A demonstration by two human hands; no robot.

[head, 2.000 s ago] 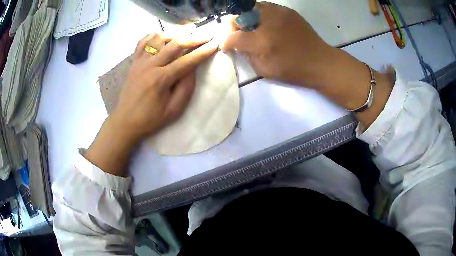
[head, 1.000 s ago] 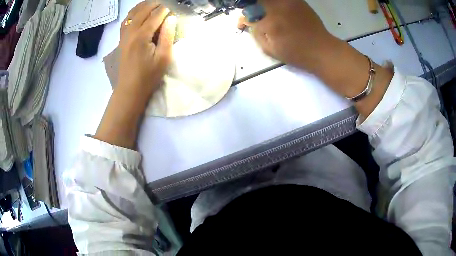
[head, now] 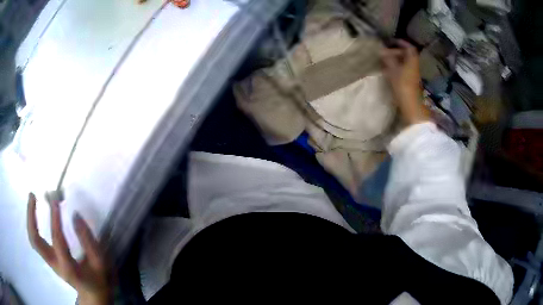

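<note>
My left hand (head: 74, 256) is at the lower left, fingers spread over the white table (head: 128, 119), holding nothing. My right hand (head: 406, 77) is at a fabric heap beyond the table's edge. Its blurred fingers are at the right end of a taupe strip (head: 342, 74); whether they grip it is unclear. A rounded cream panel (head: 357, 107) lies directly below the strip, touching it. The sewing machine head is out of view.
More cream and beige pieces (head: 271, 113) are heaped around the strip. Dark cords or straps cross the heap. The grey table edge (head: 172, 128) runs diagonally beside my lap. Blurred scraps (head: 470, 59) lie at the upper right.
The view has swung right, from the machine to the fabric heap. My right hand has left the needle area for the heap. My left hand has come off the cream panel and is spread over the table.
</note>
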